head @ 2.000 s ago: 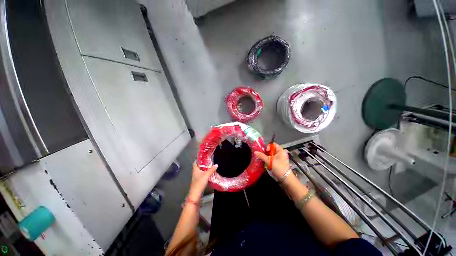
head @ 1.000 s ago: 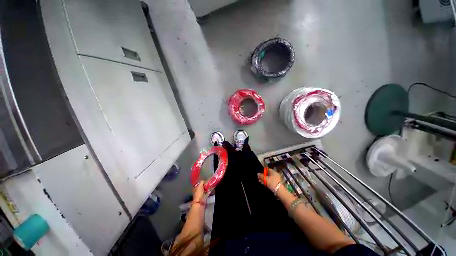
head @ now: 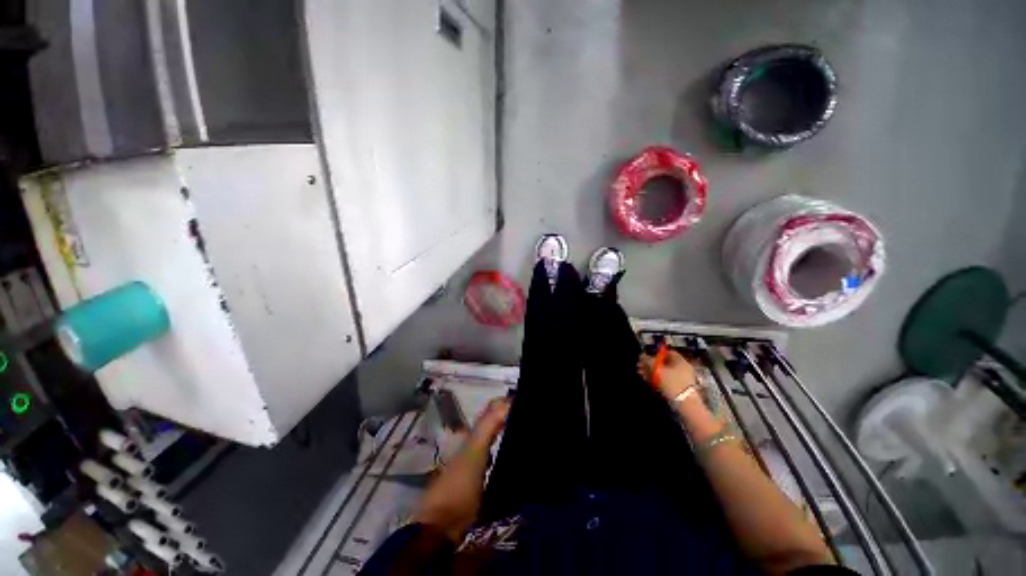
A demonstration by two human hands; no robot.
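A red wire coil (head: 495,298) lies on the floor, left of the wearer's shoes. A second wrapped red coil (head: 658,194) lies on the floor ahead, right of the shoes. My left hand (head: 492,421) is beside the left leg, below the first coil and apart from it; its fingers are small and partly hidden, and no coil shows in it. My right hand (head: 672,376) holds a small tool with orange-red handles (head: 660,362), likely scissors or snips; its blades cannot be made out.
A black coil (head: 779,97) and a thick white coil (head: 804,261) lie ahead right. A rod stand (head: 776,388) is close on my right, another (head: 371,478) on my left. A white machine cabinet (head: 253,242) bears a teal spool (head: 115,326). A green disc (head: 954,321) stands far right.
The red coil that my left hand held is now on the floor left of the shoes, let go. The view has turned, and the floor coils appear further right. My right hand keeps the orange-handled tool.
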